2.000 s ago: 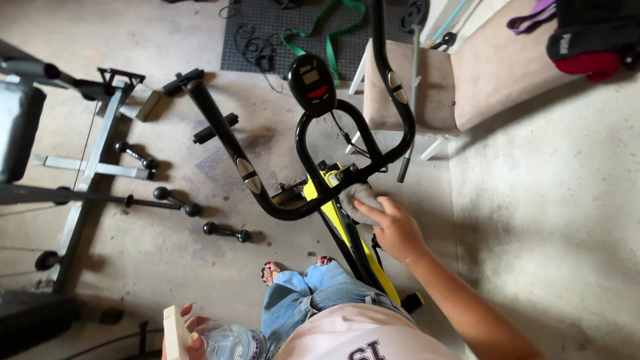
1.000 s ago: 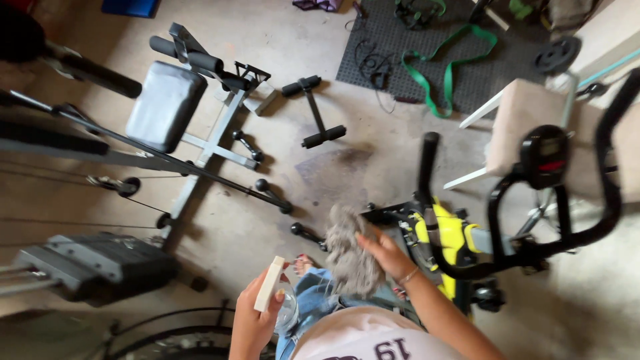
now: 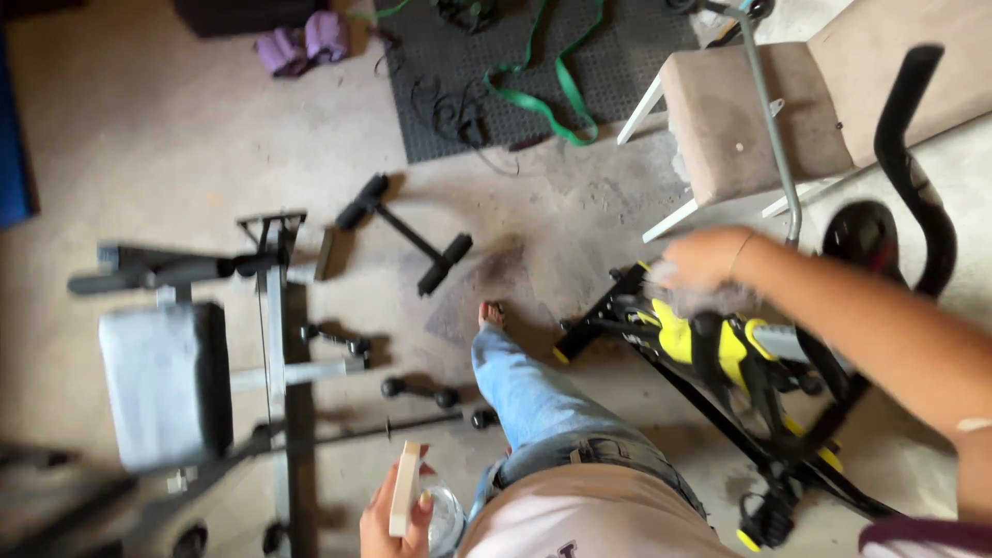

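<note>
My left hand [image 3: 397, 508] is closed around a clear spray bottle [image 3: 446, 515] with a white head [image 3: 405, 488], low in the view beside my jeans. On the right, my right hand [image 3: 701, 260] is blurred and holds a grey cloth [image 3: 717, 298], which shows partly below the fingers. The cloth is over the yellow and black exercise bike [image 3: 678, 333]; whether it touches the frame I cannot tell. The bike's black handlebar [image 3: 926, 209] rises at the far right, and my forearm partly covers its round console [image 3: 860, 232].
A weight bench with a grey pad [image 3: 163, 387] stands at the left. Several small dumbbells [image 3: 418, 393] and a T-shaped foam-roller bar [image 3: 407, 232] lie on the concrete floor. A beige padded chair [image 3: 756, 124] stands beyond the bike. A green band [image 3: 535, 101] lies on a black mat [image 3: 628, 62].
My right hand has moved with the grey cloth from in front of my body to over the bike. My left hand still holds the bottle. The view has shifted.
</note>
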